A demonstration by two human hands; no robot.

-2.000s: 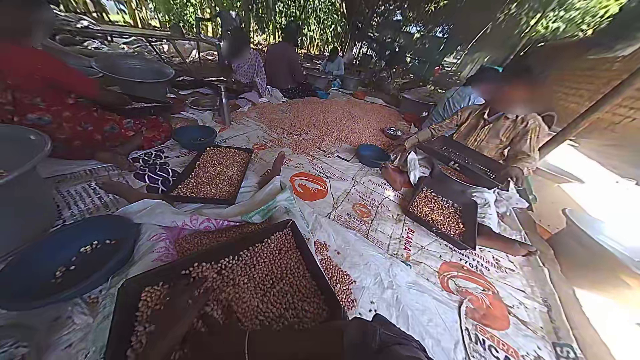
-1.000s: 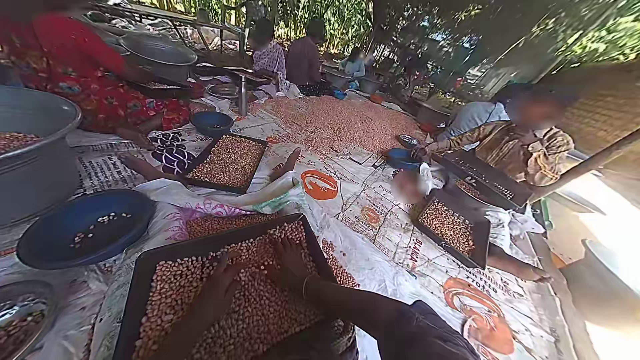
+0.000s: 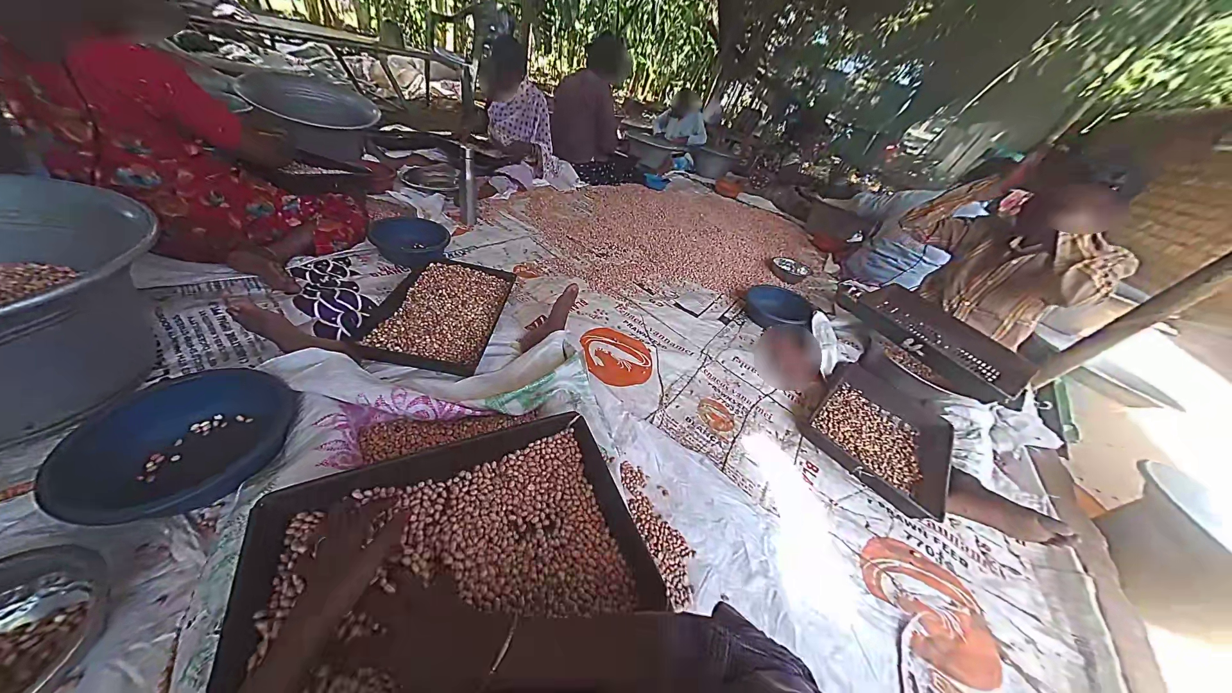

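A black rectangular tray [image 3: 626,520] of pale shelled nuts or beans [image 3: 510,520] lies tilted in front of me. My left hand [image 3: 351,553] rests on the nuts in the left part of the tray, its fingers partly spread. My right hand [image 3: 423,602] is low in the tray near its front, close to my left hand; shadow and blur hide its fingers. More nuts [image 3: 433,435] lie on the sheet behind the tray, and others [image 3: 659,534] along its right side.
At left are a blue basin [image 3: 115,481] with a few nuts, a large metal tub [image 3: 67,356] and a metal bowl [image 3: 91,577]. Other trays [image 3: 438,313] [image 3: 866,438], a blue bowl [image 3: 775,306] and a broad nut heap [image 3: 664,231] lie beyond on printed sacks. Several people sit around.
My right hand has moved from the upper middle of the tray toward its front, near my left hand. The person at right has raised an arm toward the head.
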